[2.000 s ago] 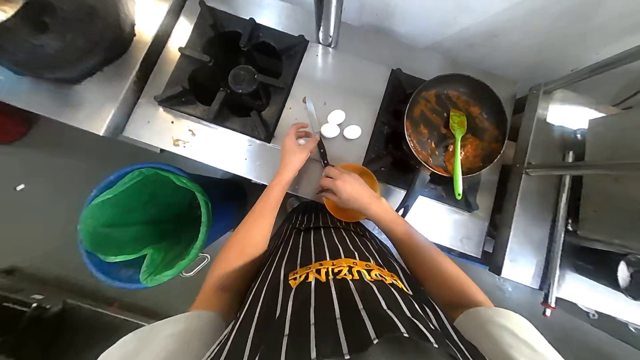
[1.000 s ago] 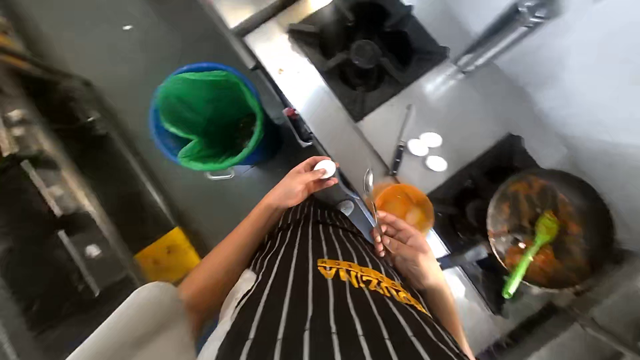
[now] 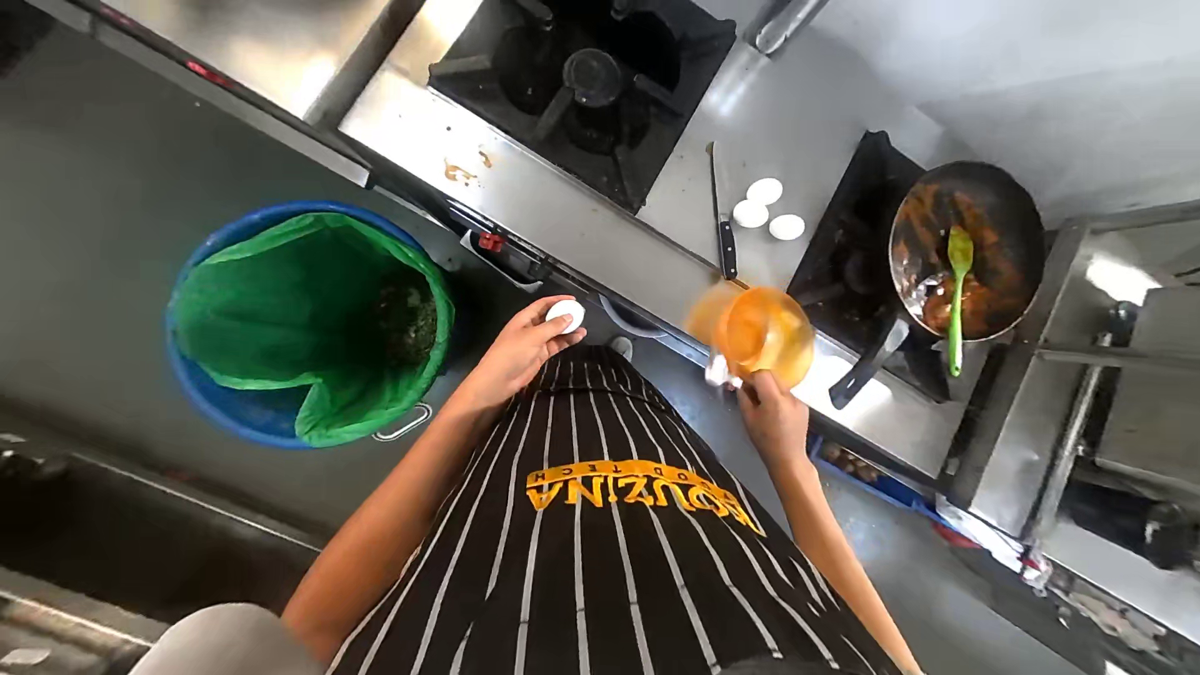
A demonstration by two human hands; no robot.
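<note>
My left hand [image 3: 534, 347] holds a white egg [image 3: 564, 317] in front of the counter edge, above the top of my striped apron. My right hand [image 3: 776, 417] is closed at the near side of an orange bowl [image 3: 792, 342], on a blurred, shiny metal utensil [image 3: 720, 370]; its shape is unclear here. An orange blur lies left of the bowl. On the steel counter, three white eggs [image 3: 764, 191] lie close together beside a black-handled knife [image 3: 727, 248], whose blade points away from me.
A blue bin with a green liner [image 3: 244, 319] stands on the floor at left. A burner grate [image 3: 592, 80] is at the top. Another burner [image 3: 848, 267] is right of the eggs, beside a sauce-stained frying pan [image 3: 1008, 244] with a green spatula [image 3: 957, 309] in it.
Two seconds ago both hands were together by the knife. A second ago the left held the egg and the right a spoon-like utensil; the hands are now farther apart. The view has swung.
</note>
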